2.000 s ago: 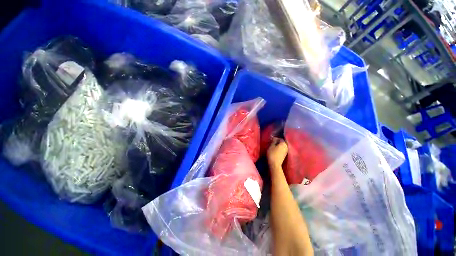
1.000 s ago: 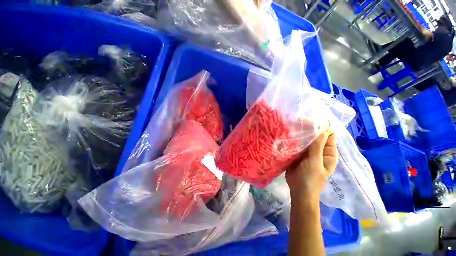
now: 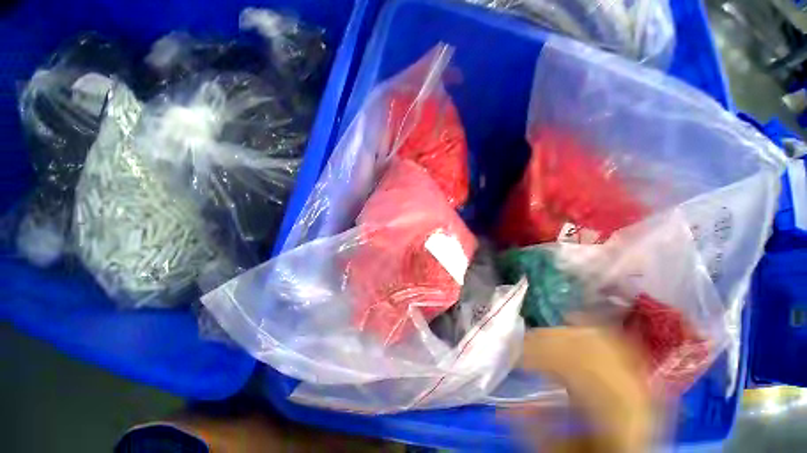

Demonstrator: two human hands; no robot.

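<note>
A blue tote (image 3: 495, 84) holds clear bags. A large bag of red parts (image 3: 407, 265) with a white label lies at its left. Another bag of red parts (image 3: 575, 190) lies at the right, above a green-parts bag (image 3: 541, 285). A smaller dark red bag (image 3: 668, 341) lies at the lower right. My right hand (image 3: 593, 380) is blurred, low over the front of the tote, beside that smaller bag; its grip cannot be made out. Part of my left arm or hand (image 3: 301, 435) shows at the bottom edge, cut off, its fingers not visible.
A second blue tote (image 3: 341, 66) at the left holds a bag of pale short parts (image 3: 137, 221) and clear-wrapped dark bundles. Clear bags (image 3: 619, 26) lie in a rear tote at the top. More blue bins (image 3: 779, 310) stand at the right edge.
The red-parts bag raised in my right hand is no longer held up. My right hand has moved down and blurred. My left arm has appeared at the bottom, and the view is closer over the totes.
</note>
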